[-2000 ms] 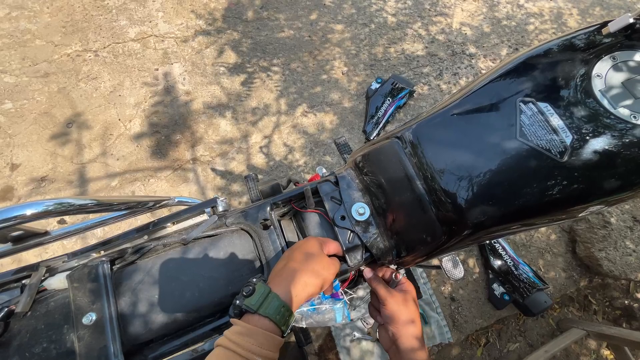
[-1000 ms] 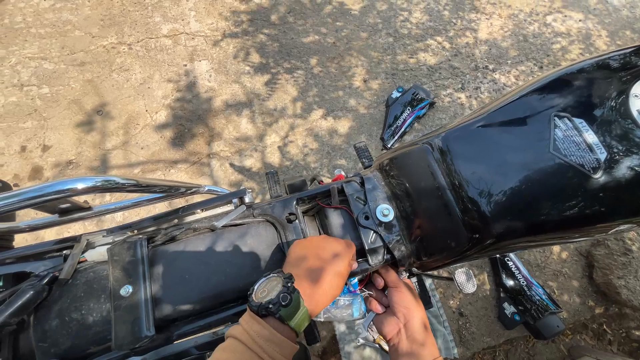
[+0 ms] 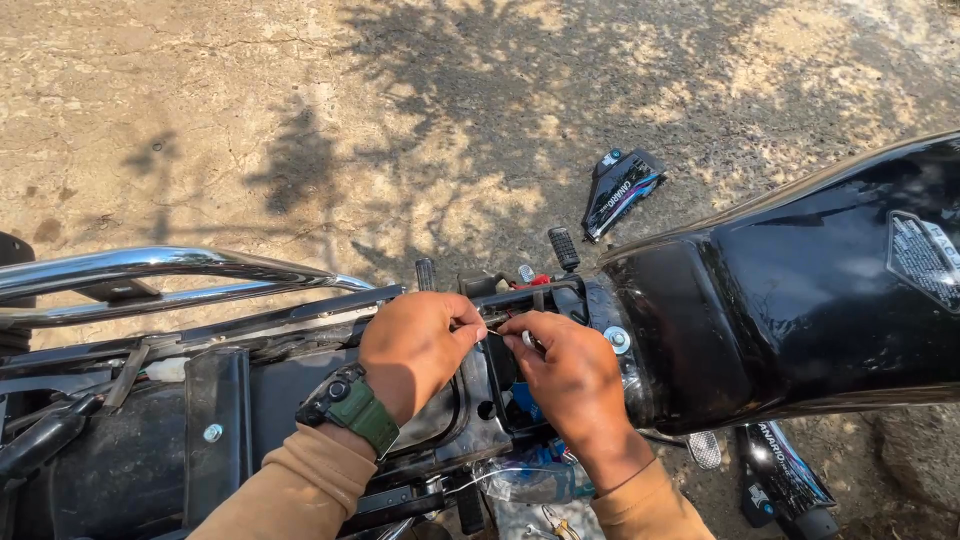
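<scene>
Over the open frame of a motorcycle, my left hand, with a green-strapped watch on its wrist, pinches one end of a thin wire between thumb and finger. My right hand, a ring on one finger, pinches the wire close by on the right. The fingertips of both hands nearly meet. Just right of them, a bolt with a washer sits behind the black fuel tank. Below the hands, a clear plastic bag with blue items lies beside the frame.
A chrome grab rail runs along the left. One black side cover lies on the ground beyond the motorcycle, another at the lower right. Pliers and a wrench lie at the bottom. A black strap crosses the rear section.
Both hands have moved up from the near side of the frame to above its middle. The thin wire now shows between their fingertips.
</scene>
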